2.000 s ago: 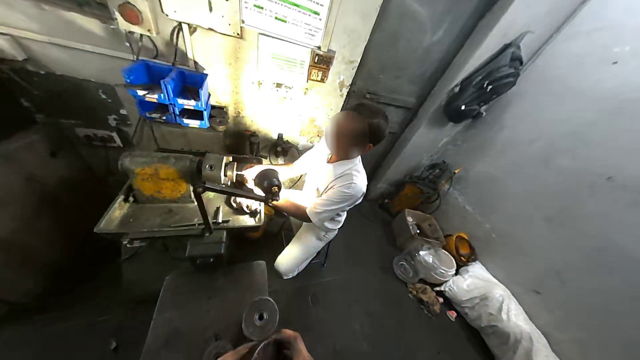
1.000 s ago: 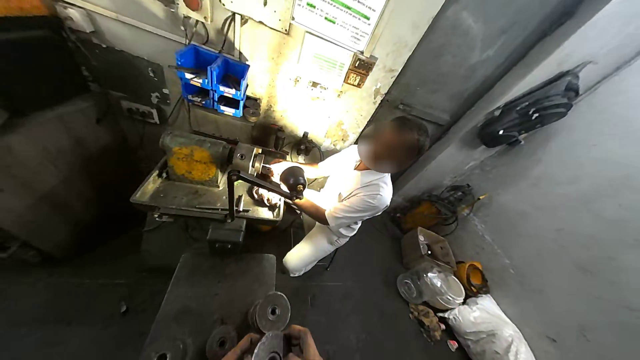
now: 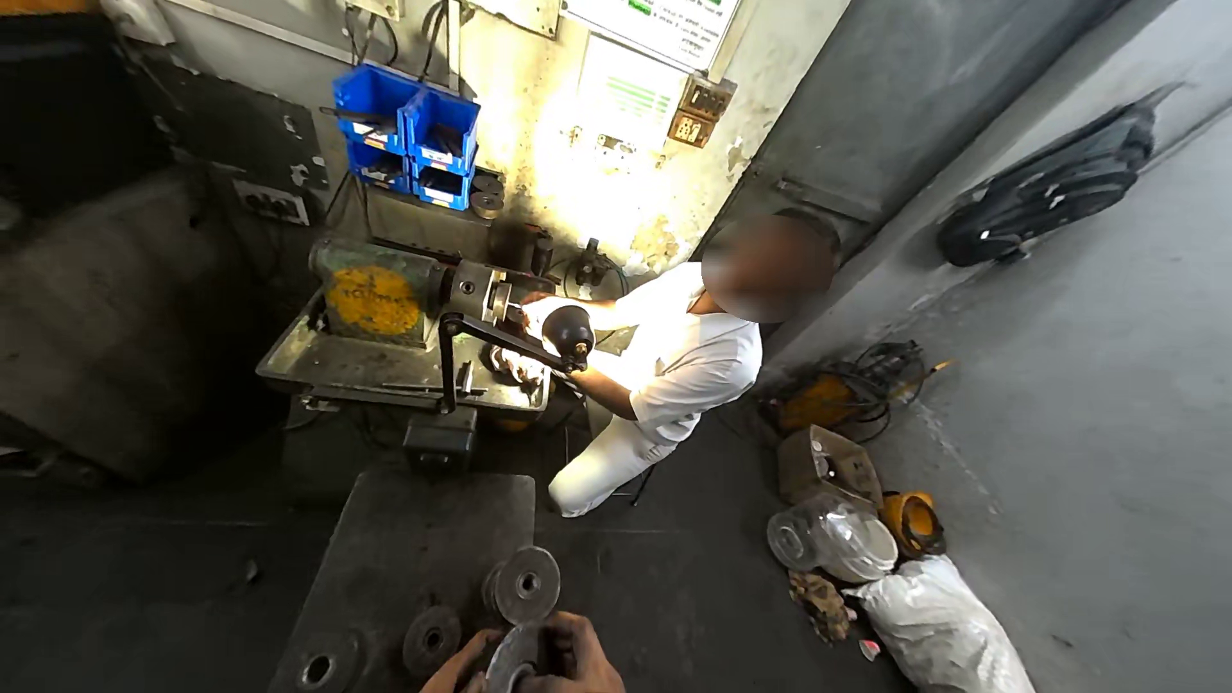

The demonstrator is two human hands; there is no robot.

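At the bottom edge, my left hand and my right hand hold a round metal disc with a central hole between them, its lower part cut off by the frame. Just above it a flanged metal disc rests near the right edge of the dark metal table. Left of my hands lies a smaller disc, and farther left another ring-shaped disc.
A person in white sits at a small lathe under a black lamp. Blue bins hang on the wall. On the floor at right are a plastic jar, a box and a white sack.
The view has shifted, so the lathe and person sit farther right than two seconds ago. More discs on the table have come into view. Both hands stay on the held disc.
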